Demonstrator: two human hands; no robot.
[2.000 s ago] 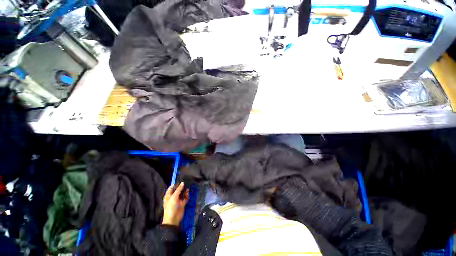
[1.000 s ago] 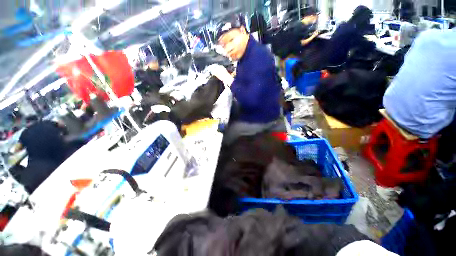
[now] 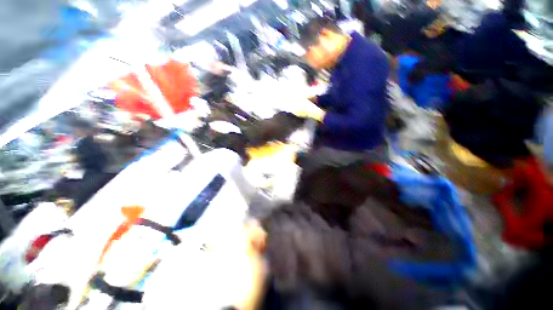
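Observation:
The view is strongly blurred. A dark grey-brown garment piece (image 3: 309, 242) is bunched up beside the table's right end, in front of the blue crate. A blurred skin-toned shape at the garment's left edge looks like my left hand (image 3: 256, 239); its fingers and grip cannot be made out. My right hand is not visible. The white sewing machine (image 3: 221, 166) stands at the left, with a dark control panel and black straps.
A blue crate (image 3: 470, 233) with dark cloth stands on the floor at the right. A person in dark blue (image 3: 364, 91) sits beyond it. A red stool (image 3: 526, 203) is at the far right. An orange-red scrap (image 3: 132, 212) lies on the machine.
The view has swung from the table to the right and lowered slightly since the last frame. The grey-brown cloth has risen beside the table, with the skin-toned shape now at its edge.

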